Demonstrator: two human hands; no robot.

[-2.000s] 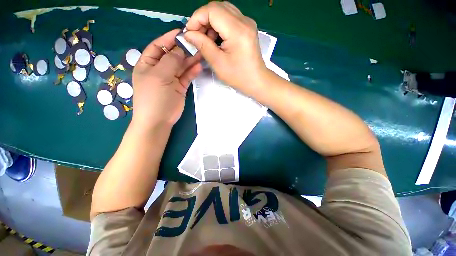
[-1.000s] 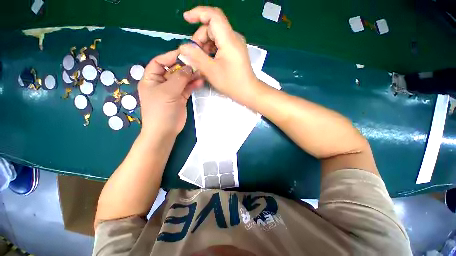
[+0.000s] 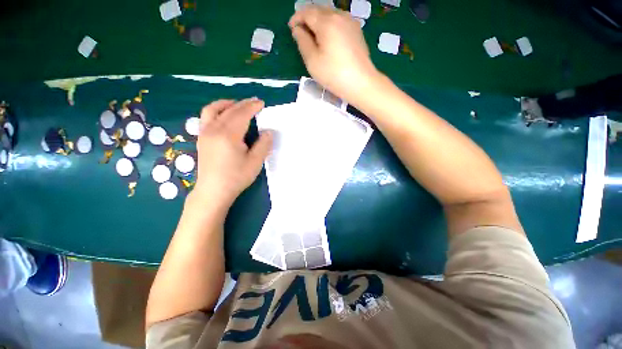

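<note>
My left hand (image 3: 232, 146) is palm down at the left edge of the white sticker sheets (image 3: 310, 153), fingers curled and thumb apart, with nothing seen in it. My right hand (image 3: 335, 51) is over the far green belt beyond the sheets, fingers bent; its fingertips are close to pale squares (image 3: 310, 7) at the top edge, and whether it holds one is unclear. The overlapping sheets show grey rounded squares at the near end (image 3: 303, 250). A pile of round modules (image 3: 134, 130) with gold tails lies left of my left hand.
Square-padded modules (image 3: 262, 41) lie spaced on the dark green belt (image 3: 204, 61). Torn pale tape (image 3: 239, 81) runs along the bench's far edge. A white strip (image 3: 592, 180) lies at right. Another person's dark sleeve (image 3: 580, 110) reaches in at right; a shoe (image 3: 49, 272) shows lower left.
My hands have separated. The right moved forward over the belt; the left lowered toward the sheets. The small piece held between them no longer shows there. The view tilted forward, showing more belt.
</note>
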